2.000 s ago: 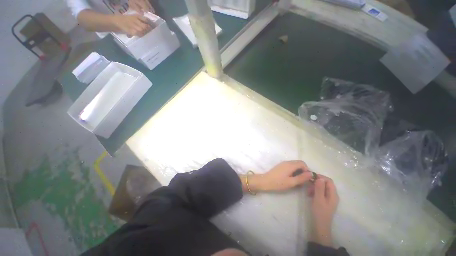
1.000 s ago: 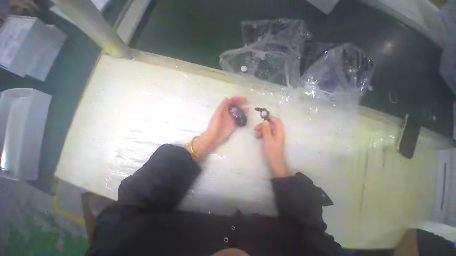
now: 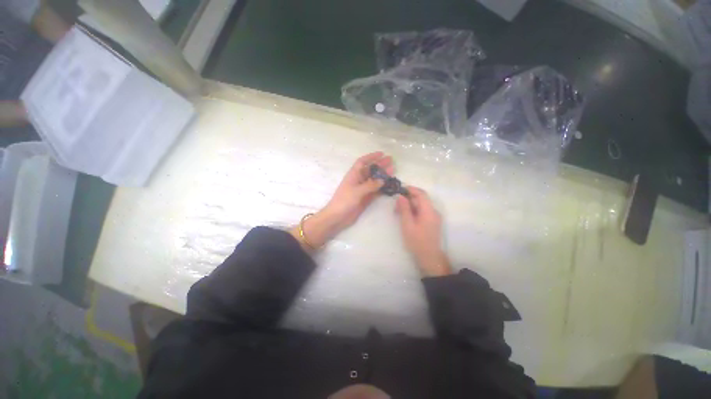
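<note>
A small dark cable-like accessory point(image 3: 388, 185) is held between my two hands above the film-covered table. My left hand point(image 3: 355, 193) comes from the left, with a gold bracelet at the wrist, and holds the accessory's left part. My right hand point(image 3: 422, 226) pinches its right end with the fingertips. Whether it is one piece or two pieces touching is too small to tell.
Clear plastic bags point(image 3: 518, 111) with dark contents lie at the table's back edge. A black phone-like slab point(image 3: 641, 209) lies at right. Another person's arms hold a white box point(image 3: 107, 101) over the table's back left corner. An open white box point(image 3: 48, 214) stands at left.
My view swung right from the first frame. My hands drew apart with dark pieces in each, and now meet again. The white box at left has come closer over the table.
</note>
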